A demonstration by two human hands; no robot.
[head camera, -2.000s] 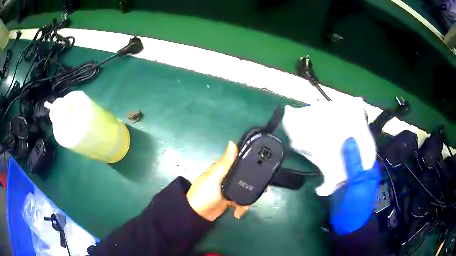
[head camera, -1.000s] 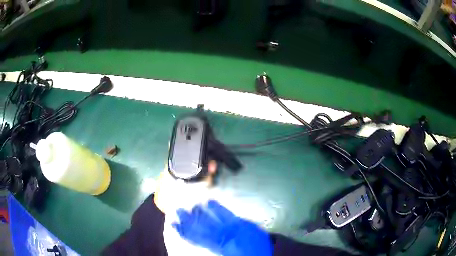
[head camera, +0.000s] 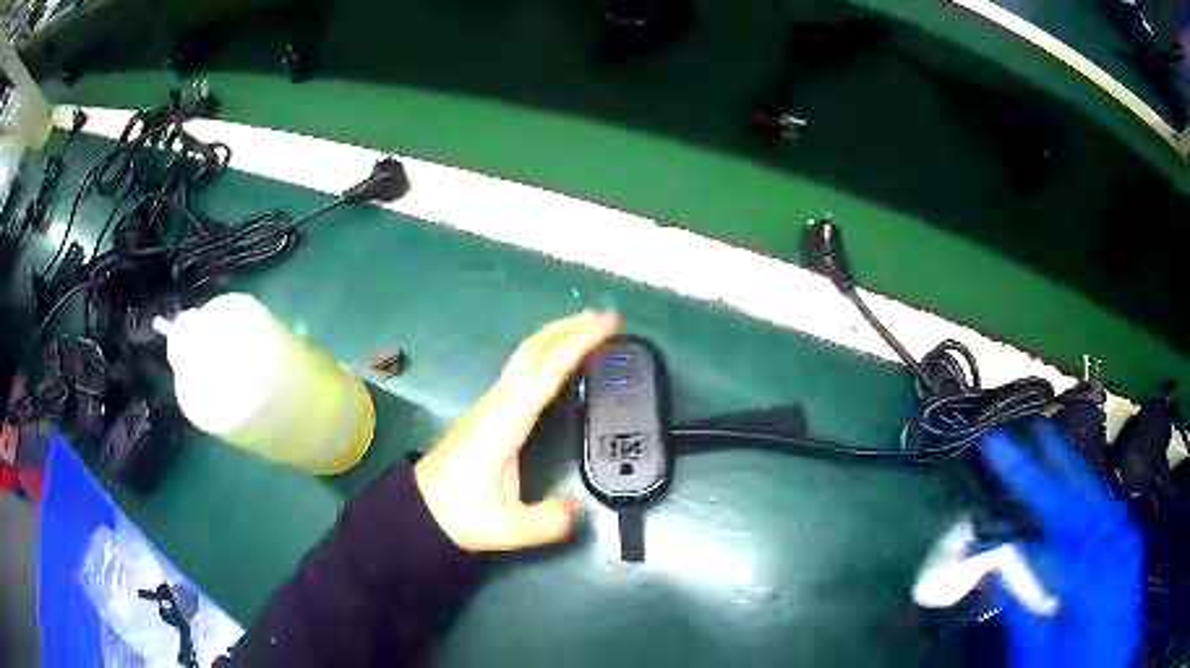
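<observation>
A black oval power strip (head camera: 625, 420) lies on the green bench with its blue USB ports and its socket facing up. A short strap (head camera: 632, 534) sticks out from its near end and its cord (head camera: 783, 444) runs right to a coil. My bare left hand (head camera: 503, 450) is beside its left side, thumb and fingers apart, holding nothing. My gloved right hand (head camera: 1064, 548) is blurred over the pile at the right. The white wiping cloth (head camera: 972, 572) shows at its left side; whether the fingers grip it is unclear.
A squeeze bottle (head camera: 268, 381) with yellowish liquid stands at left, a small brown scrap (head camera: 388, 362) beside it. Tangled cords and units (head camera: 118, 300) lie at far left. A blue bin (head camera: 81, 561) is at lower left. A plug (head camera: 825, 245) lies by the white strip (head camera: 626, 248).
The power strip has gone from my left hand onto the bench, USB ports now up. My left hand has opened. My gloved right hand has moved right to the pile.
</observation>
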